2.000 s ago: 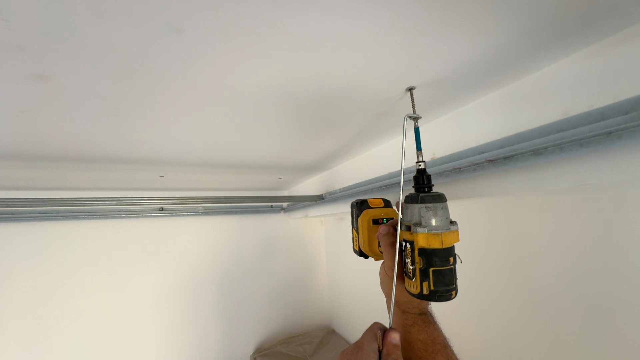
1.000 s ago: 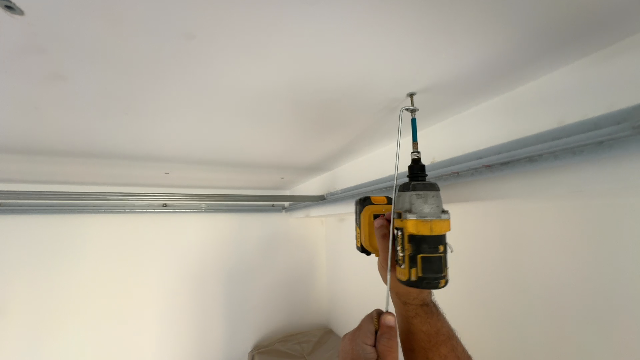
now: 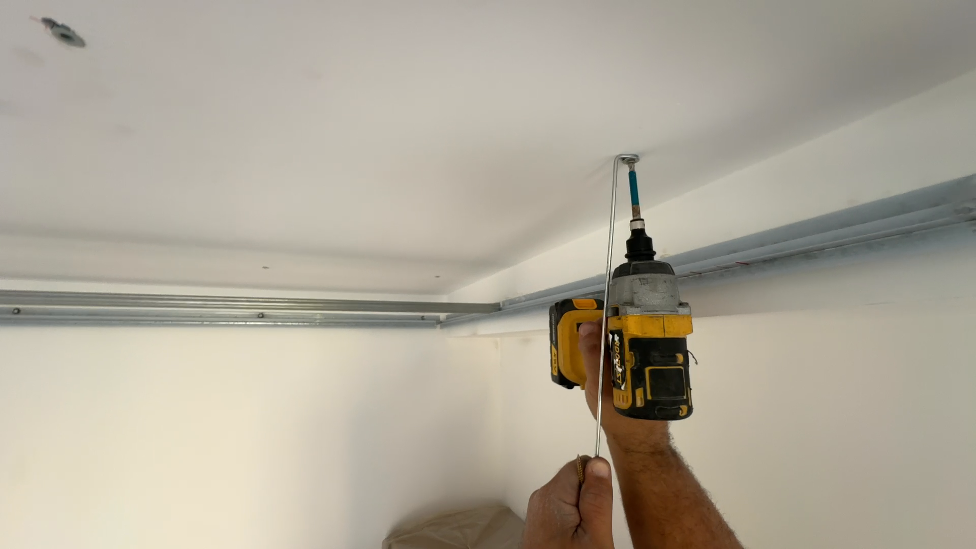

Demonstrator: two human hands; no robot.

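My right hand (image 3: 593, 358) grips a yellow and black cordless impact driver (image 3: 652, 343), held upright with its bit holder (image 3: 634, 188), which has a blue sleeve, pointing at the white ceiling. The bit's tip meets the head of a fastener (image 3: 630, 162) at the ceiling. A thin metal hanger rod (image 3: 609, 252) has its bent top around that fastener and runs down in front of the driver. Lower down, my left hand (image 3: 570, 503) pinches the rod's lower part between thumb and fingers. A brass-coloured screw (image 3: 580, 468) sticks up from the same hand.
A metal wall channel (image 3: 823, 229) runs along the right wall near the ceiling, meeting another metal channel (image 3: 229, 306) along the far wall. A metal fixing (image 3: 64, 33) shows on the ceiling at upper left. Brownish covered material (image 3: 461, 529) lies at the bottom.
The fastener has gone up into the ceiling, and its shank no longer shows below it. The rod's bent top and the driver's bit have risen with it to the ceiling.
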